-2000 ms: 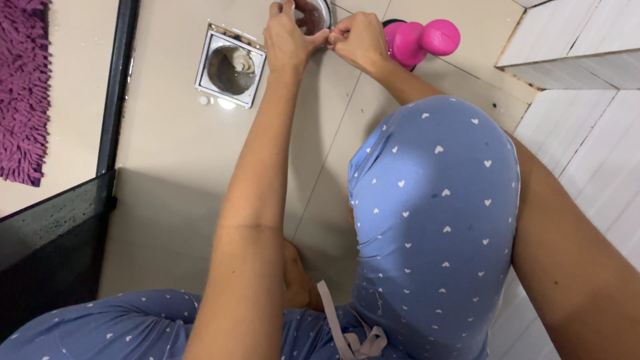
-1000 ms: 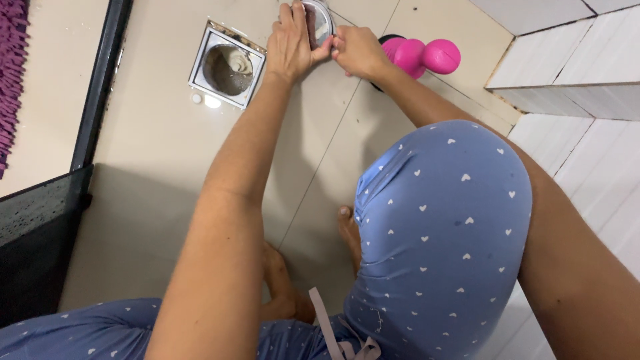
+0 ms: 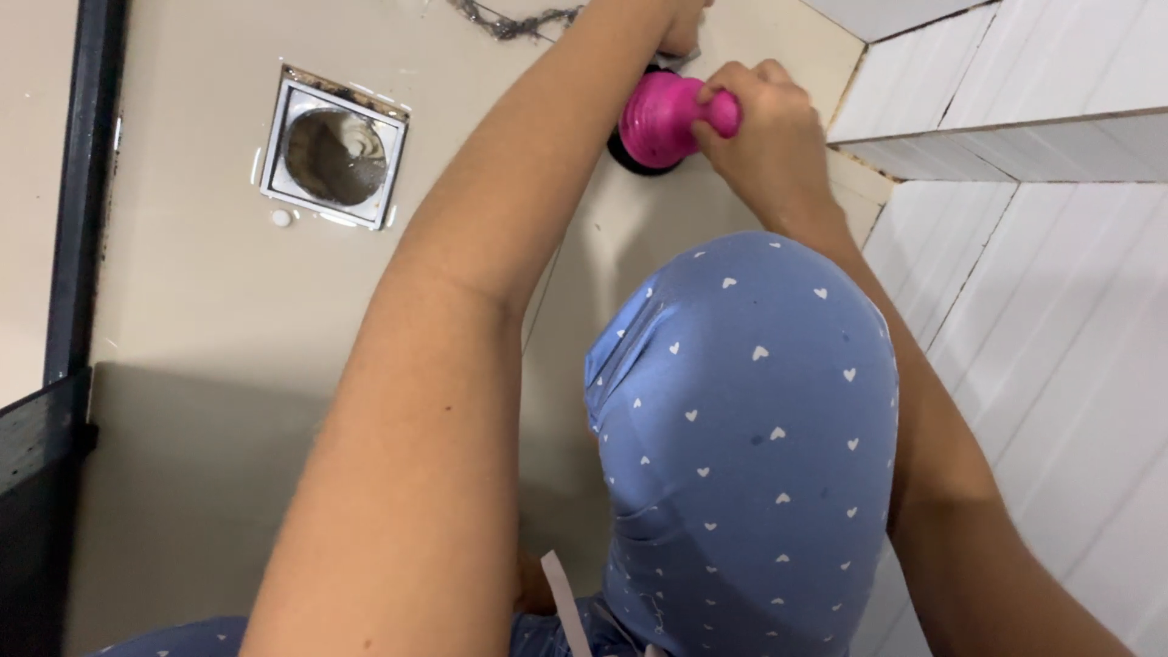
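Observation:
My right hand [image 3: 762, 137] is closed round the knob end of a pink plunger [image 3: 666, 119] with a black rubber rim, which lies near the wall. Beyond the plunger, at the top edge, my left hand [image 3: 683, 27] is only partly in view; a bit of something shiny and grey [image 3: 677, 60] shows beneath it, and its fingers are mostly cut off. A square metal floor drain [image 3: 388, 178] with an uncovered round hole is set in the tiles left of my left forearm. A dark, stringy clump [image 3: 511, 26] lies on the floor at the top.
A small white round piece [image 3: 282, 218] lies beside the drain. Along the left runs a black frame strip [image 3: 80, 182] with a dark glass panel [image 3: 41, 484] below it. White tiled steps or wall [image 3: 1049, 274] rise at the right. My bent knee in blue cloth fills the lower middle.
My right hand has moved right, from beside my left hand onto the pink plunger. My left hand has also moved right. The dark clump at the top has come into sight.

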